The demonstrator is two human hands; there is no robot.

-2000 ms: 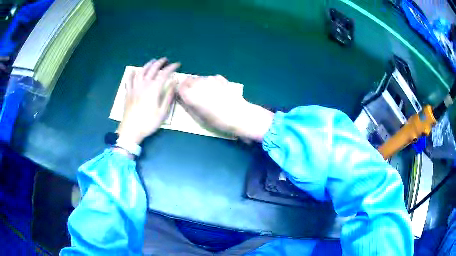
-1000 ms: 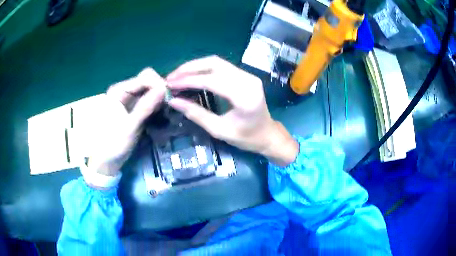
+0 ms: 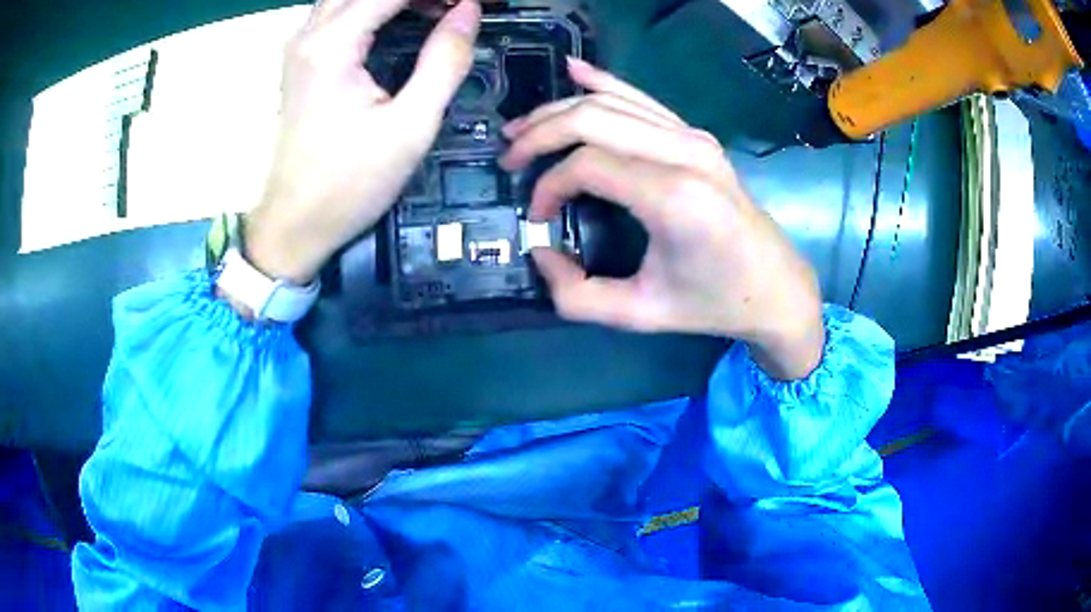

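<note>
The black housing (image 3: 419, 270) lies open in front of me, with ribs, compartments and small white pads (image 3: 449, 242) in its near part. My left hand (image 3: 353, 138) reaches over its upper left side; the thumb and fingertips meet the picture's top edge, so whether they hold anything is unclear. My right hand (image 3: 682, 221) is over its right side, with fingers curled and apart around the right white pad (image 3: 535, 234). I see nothing held in it.
A cream sheet (image 3: 203, 132) with narrow dark strips lies at left. The orange electric screwdriver (image 3: 921, 72) is at upper right, by a grey-white boxy unit (image 3: 796, 30). Cream cardboard sheets (image 3: 999, 227) stand at far right. A black cord crosses at right.
My view has turned from the cream sheet to the housing, now closer and higher in the picture. My hands, together over the housing one second ago, have parted; the right is lower, by the pads.
</note>
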